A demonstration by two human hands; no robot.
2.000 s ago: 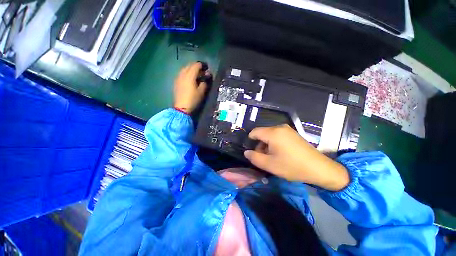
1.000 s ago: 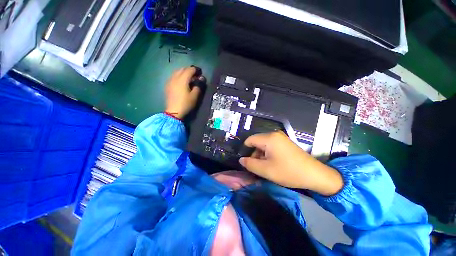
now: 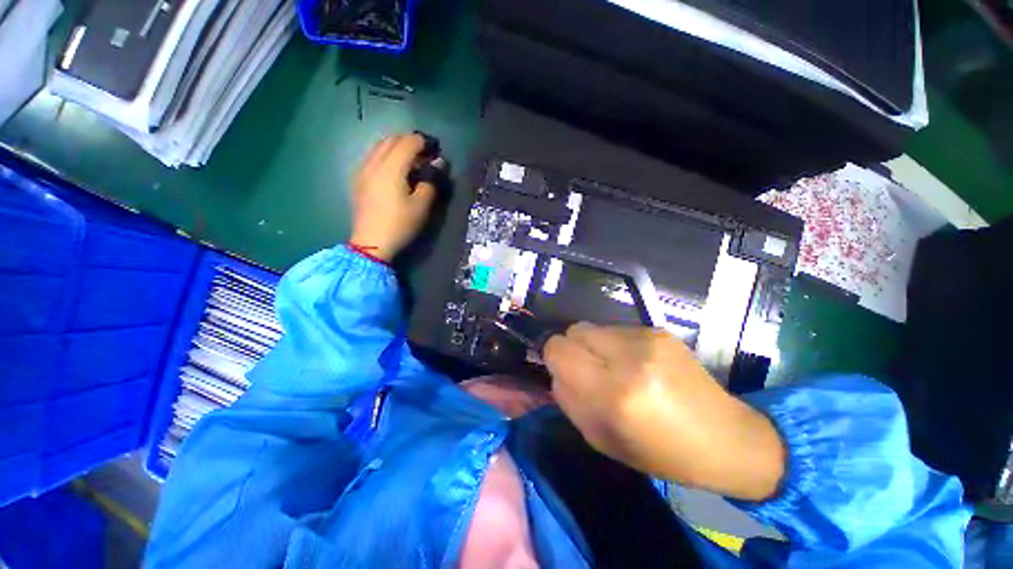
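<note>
An open black laptop base point(image 3: 655, 239) lies in front of me, with a green and silver board area, a curved grey cable and a pale strip showing. My right hand point(image 3: 655, 400) is over its near edge, fingers curled around what looks like a thin dark pointed tool point(image 3: 517, 333), its tip over the board's lower part. My left hand point(image 3: 389, 195), with black finger cots, is by the base's upper left edge, fingers bent. Whether it holds something small is hidden.
A blue bin of small black parts point(image 3: 355, 25) and a stack of panels with white sheets point(image 3: 211, 83) stand at upper left. A tall dark stack point(image 3: 689, 83) is behind the base. A red-specked sheet point(image 3: 833, 222) lies right; a blue crate point(image 3: 217, 356) is low at left.
My right hand has turned, its back now more towards the camera, and a thin pointed thing shows at its fingertips. My left hand stays beside the base. The view has shifted slightly.
</note>
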